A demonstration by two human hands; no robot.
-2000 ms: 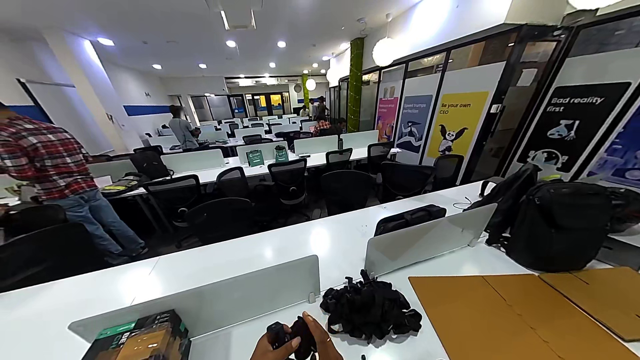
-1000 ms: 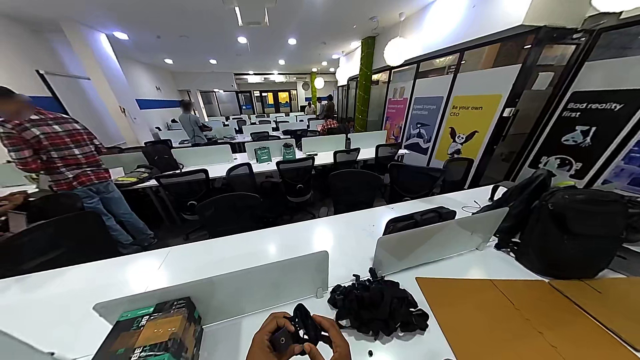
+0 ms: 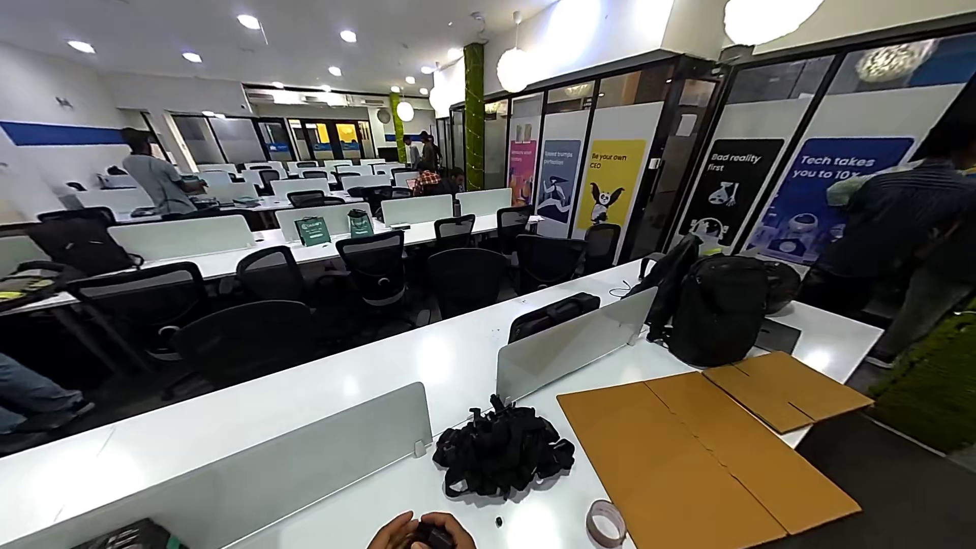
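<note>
At the bottom edge of the head view, my left hand [image 3: 393,531] and my right hand [image 3: 450,528] are close together around a small black object [image 3: 433,535]. My right hand's fingers curl over it; my left hand cups its other side. What the object is cannot be told. Beyond my hands, slightly right, lies a tangled pile of black straps [image 3: 503,448] on the white desk. A tiny black piece [image 3: 499,521] lies between my hands and a roll of tape [image 3: 606,523].
Flat cardboard sheets [image 3: 686,457] cover the desk's right part, with a black backpack [image 3: 720,309] behind. Frosted dividers [image 3: 343,450] stand along the desk's middle. A dark box [image 3: 130,535] is at bottom left. A person [image 3: 892,206] stands at far right.
The view has turned right, bringing the tape roll and the person at far right into sight. My hands have moved lower in view, still around the small black object, its parts now closer together.
</note>
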